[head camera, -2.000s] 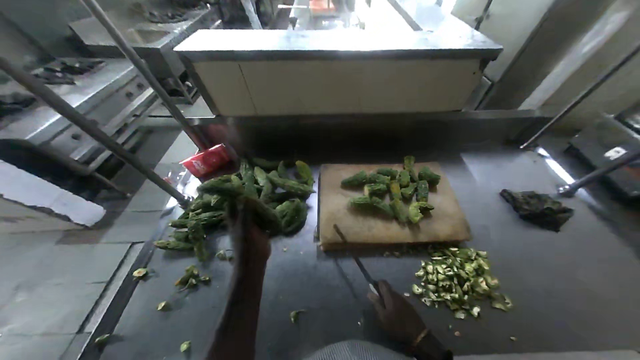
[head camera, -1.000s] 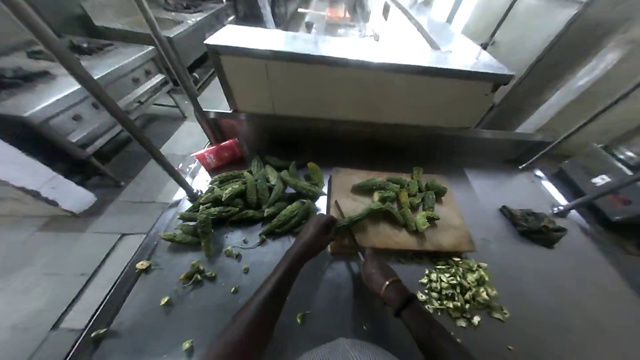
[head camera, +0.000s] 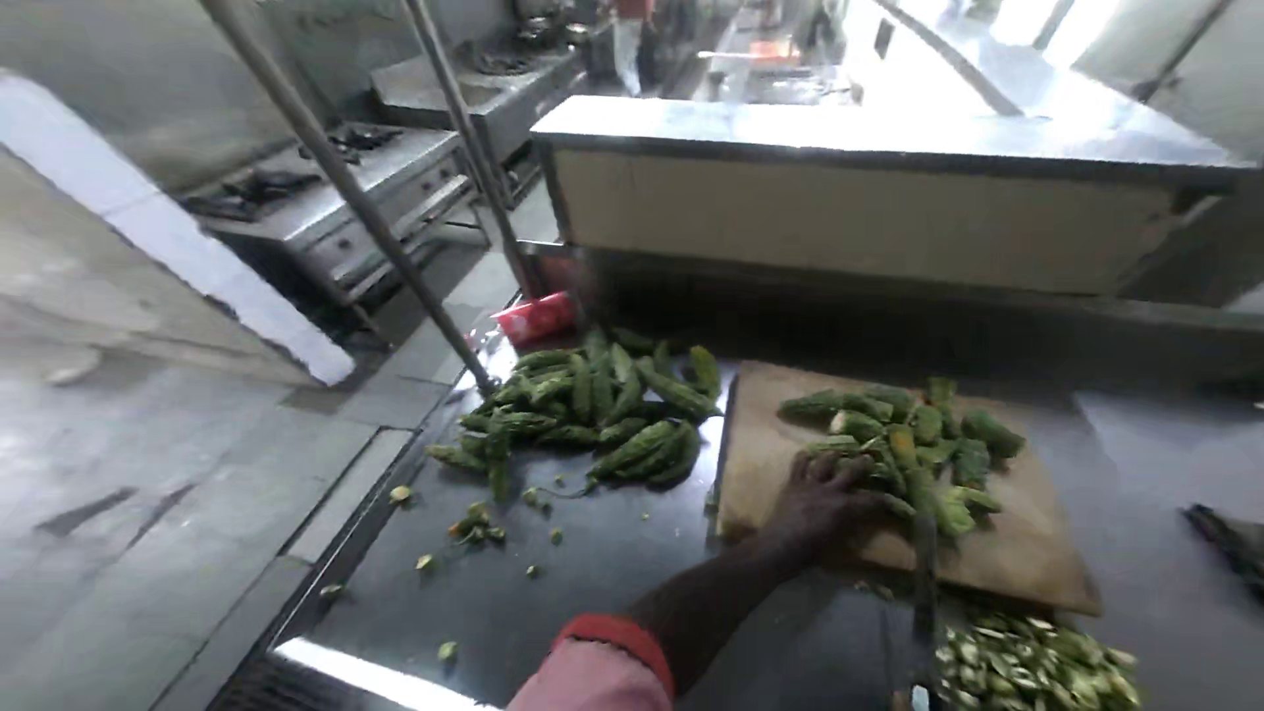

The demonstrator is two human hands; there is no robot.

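My left hand (head camera: 828, 499) lies over the near left side of a wooden cutting board (head camera: 755, 434), its fingers on green bitter gourd pieces (head camera: 859, 425). A long dark knife (head camera: 924, 583) reaches from the bottom edge up to the gourds at the board's middle. Only a bit of my right hand (head camera: 901, 700) shows at the knife's handle, at the bottom edge; its grip is mostly cut off. Whole bitter gourds (head camera: 583, 395) are heaped left of the board. Chopped pale green slices (head camera: 1037, 664) lie in a pile at the board's near right corner.
Small trimmed ends (head camera: 479, 523) are scattered on the metal table (head camera: 592, 583). A red packet (head camera: 535, 318) lies by a metal post at the far left corner. A dark crumpled item (head camera: 1224, 543) lies at right. Beyond are stoves (head camera: 326, 197), a counter (head camera: 839, 197) and a person (head camera: 629, 44).
My left hand has moved from the gourd heap to the board's edge, then onto the gourds on the board. My right hand is now mostly out of view.
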